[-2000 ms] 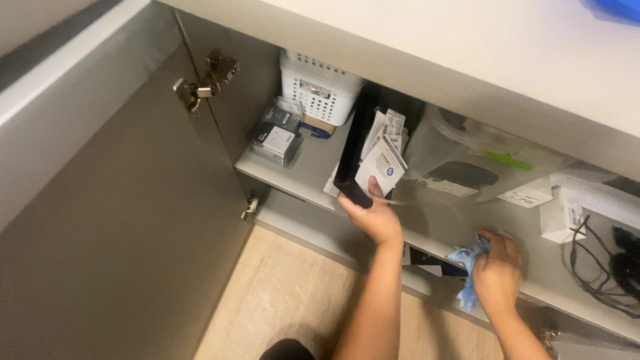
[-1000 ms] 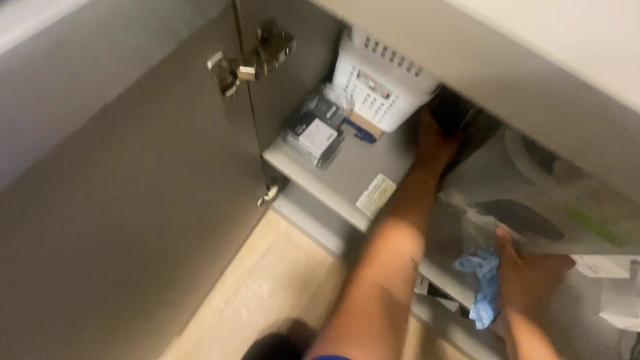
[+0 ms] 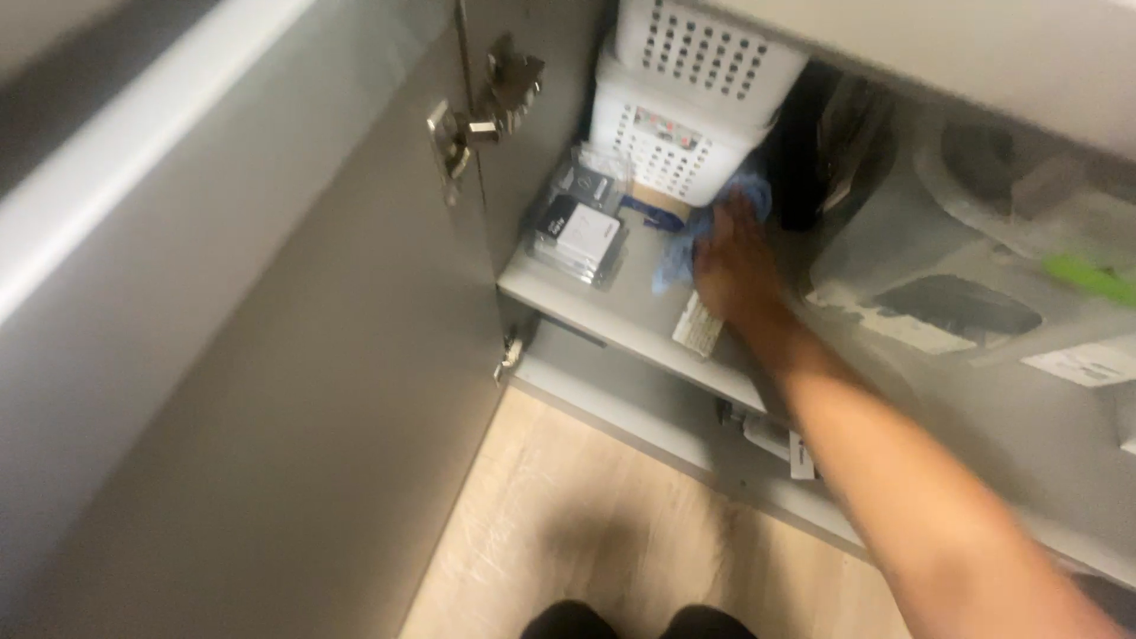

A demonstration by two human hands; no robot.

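Observation:
My right hand (image 3: pixel 737 257) presses a blue cloth (image 3: pixel 679 257) onto the cabinet shelf (image 3: pixel 635 306), just in front of the stacked white perforated baskets (image 3: pixel 674 133). A small printed paper (image 3: pixel 698 327) lies by the shelf's front edge, below the hand. Left of the cloth are a dark blue object (image 3: pixel 652 214) and clear plastic packages with dark and white inserts (image 3: pixel 581 232). The black bin (image 3: pixel 803 151) stands to the right of the baskets, its contents blurred. My left hand is out of view.
An open cabinet door (image 3: pixel 293 355) with metal hinges (image 3: pixel 510 84) is on the left. A translucent plastic box (image 3: pixel 896 240) occupies the shelf's right part. The countertop (image 3: pixel 976 62) overhangs the shelf. Small items (image 3: pixel 781 444) lie on the lower level above the wood floor (image 3: pixel 532 497).
My right hand has moved left with the blue cloth, to the baskets. My left hand, earlier at the black bin, has left the view. The view has shifted left and closer.

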